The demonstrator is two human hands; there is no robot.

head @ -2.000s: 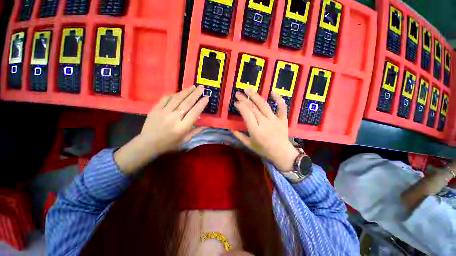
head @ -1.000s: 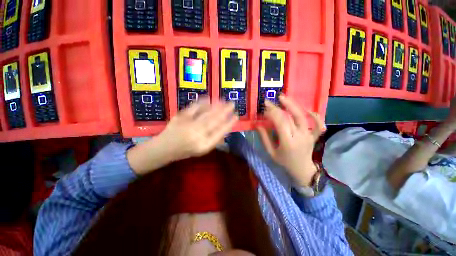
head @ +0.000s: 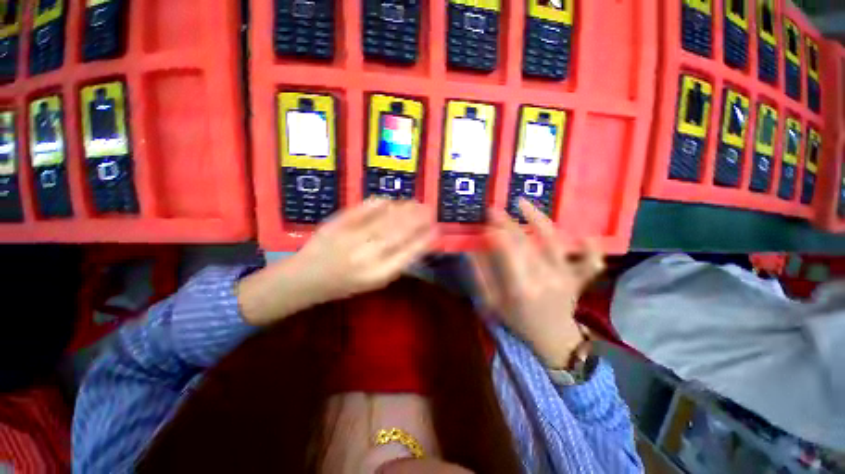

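A red turnover tray (head: 602, 176) holds phones in two rows. In its near row, the leftmost phone (head: 308, 153) and the third phone (head: 466, 153) show white screens. The second phone (head: 395, 139) shows a multicoloured screen. The fourth phone (head: 537, 153) has a bright screen. My left hand (head: 375, 241) is flat and blurred over the tray's near edge, covering the second phone's lower keys. My right hand (head: 533, 273) is blurred, fingers apart, with fingertips at the fourth phone's keypad. Neither hand holds anything.
Another red tray of phones (head: 190, 148) stands at the left, and one more (head: 658, 139) at the right. A dark green surface (head: 713, 227) shows below the right tray. A person's light sleeve (head: 704, 315) is at the right.
Since two seconds ago, the near-row screens have gone from dark to lit; the third and fourth lit during the last second. The trays have shifted in view as the camera moved.
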